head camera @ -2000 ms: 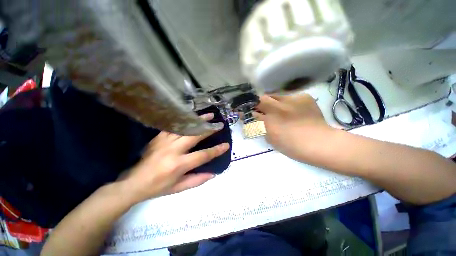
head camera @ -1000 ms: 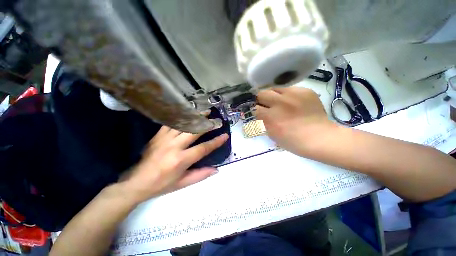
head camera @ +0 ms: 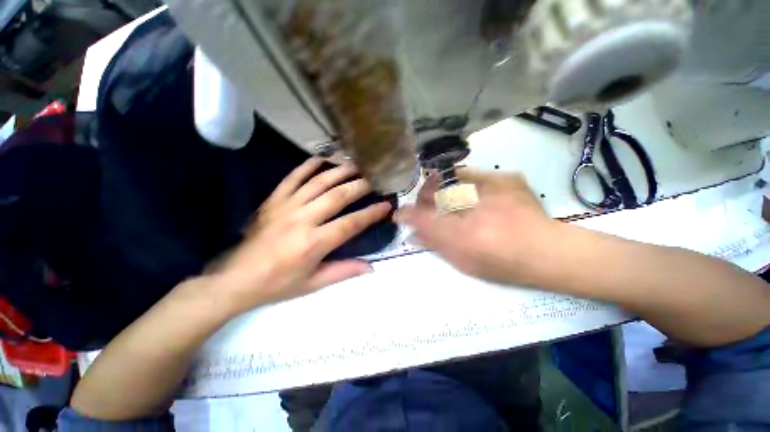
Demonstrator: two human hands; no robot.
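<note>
A large black garment (head camera: 181,198) lies bunched at the left, with its edge under the head of the sewing machine (head camera: 439,51). My left hand (head camera: 300,224) lies flat on the cloth, fingers spread, fingertips near the cloth's right edge. My right hand (head camera: 481,219) is just right of the cloth edge, fingertips close to it, behind and below a small yellowish ribbed block (head camera: 457,197). I cannot tell whether its fingers grip the edge. The needle and presser foot are hidden behind the rusty bar (head camera: 367,101).
Black-handled scissors (head camera: 620,164) lie at the right, with a slim dark tool (head camera: 553,119) beside them. A cream ribbed knob (head camera: 616,59) is close above. A smooth white tube (head camera: 221,101) hangs at left. A ruler scale runs along the table's front (head camera: 405,342). A red basket (head camera: 38,356) is at lower left.
My right hand has moved left and down toward the cloth edge. The view has shifted, so the knob and rusty bar appear further right and the white tube shows more.
</note>
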